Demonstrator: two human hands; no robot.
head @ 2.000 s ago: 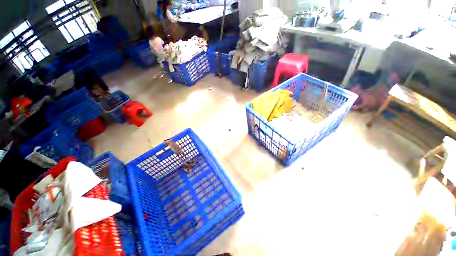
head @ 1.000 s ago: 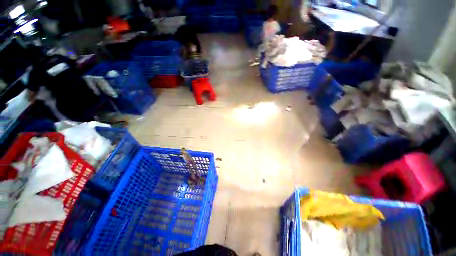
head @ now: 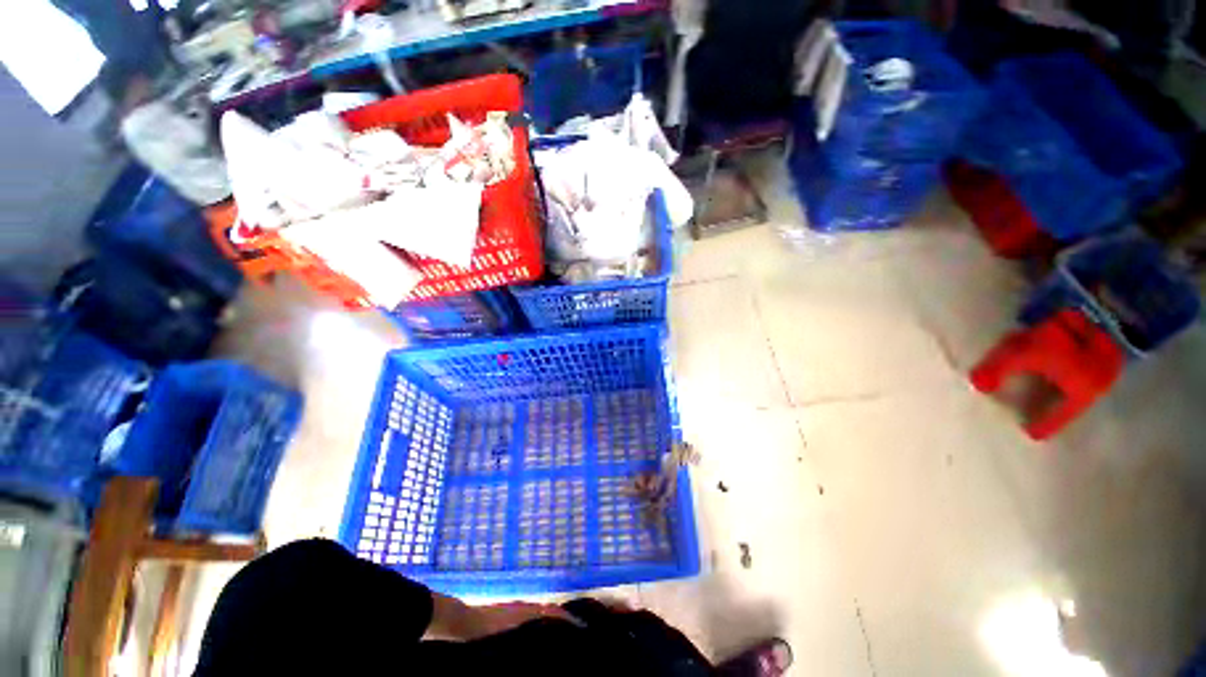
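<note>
A large blue lattice crate (head: pixel 509 579) lies on the floor nearest in front of me, with brownish scraps near its right wall. Behind it a red crate (head: pixel 509 232) is heaped with white cloth pieces (head: pixel 430 225). Beside that, a blue crate (head: pixel 595 304) also holds white cloth. At the bottom edge a black sleeve and a strip of bare forearm show, blurred and in front of the large crate's near side. No hand can be made out, left or right.
A red stool (head: pixel 1051 370) and a small blue crate (head: pixel 1131 291) stand at right. Stacked blue crates (head: pixel 873 146) are behind. A long table edge (head: pixel 463 40) runs across the top. Blue crates (head: pixel 245 450) and a wooden frame (head: pixel 119 569) are at left. A sandalled foot (head: pixel 757 657) shows below.
The view has swung left and down. The large blue crate is now centred, the crate with yellow cloth has left the picture, and the sleeve and forearm have come in at the bottom.
</note>
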